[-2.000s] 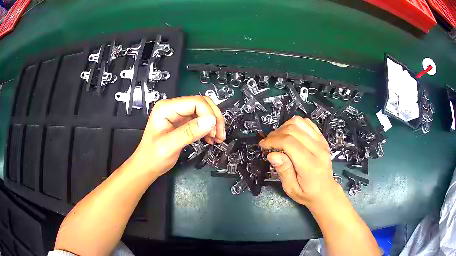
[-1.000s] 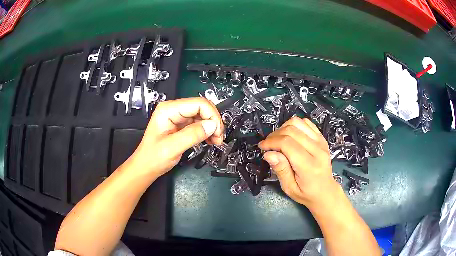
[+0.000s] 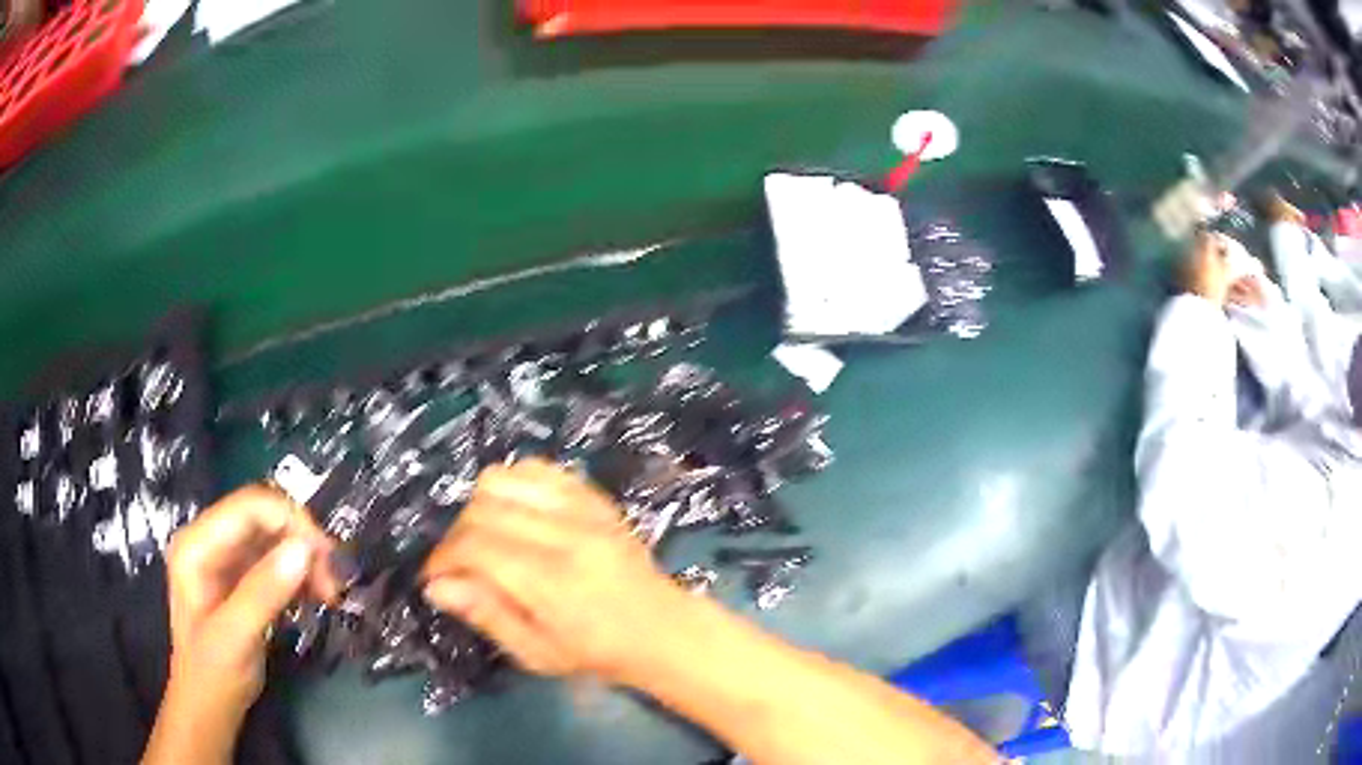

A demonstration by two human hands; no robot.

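A blurred heap of silver spring clips and black strips (image 3: pixel 657 434) lies on the green bench. My left hand (image 3: pixel 247 575) is at the heap's left end, fingers curled with thumb near the fingertips. My right hand (image 3: pixel 545 568) is over the front middle of the heap, knuckles up, its fingertips pointing left. Blur hides whether either hand grips anything. The black foam tray (image 3: pixel 75 628) is at the left edge, partly cut off, with clipped units (image 3: pixel 105 471) in its upper part.
A black box with white paper (image 3: pixel 844 254) stands right of the heap, a red tool with a white round end (image 3: pixel 923 138) at its back. A white slip (image 3: pixel 808 365) lies near. Red trays (image 3: pixel 732 15) are at the far edge. Another person's sleeve (image 3: pixel 1232 493) is at right.
The view has swung to the right and blurred. The heap, tray and both hands now show further left, and the neighbouring person has come into view. The hands remain over the heap.
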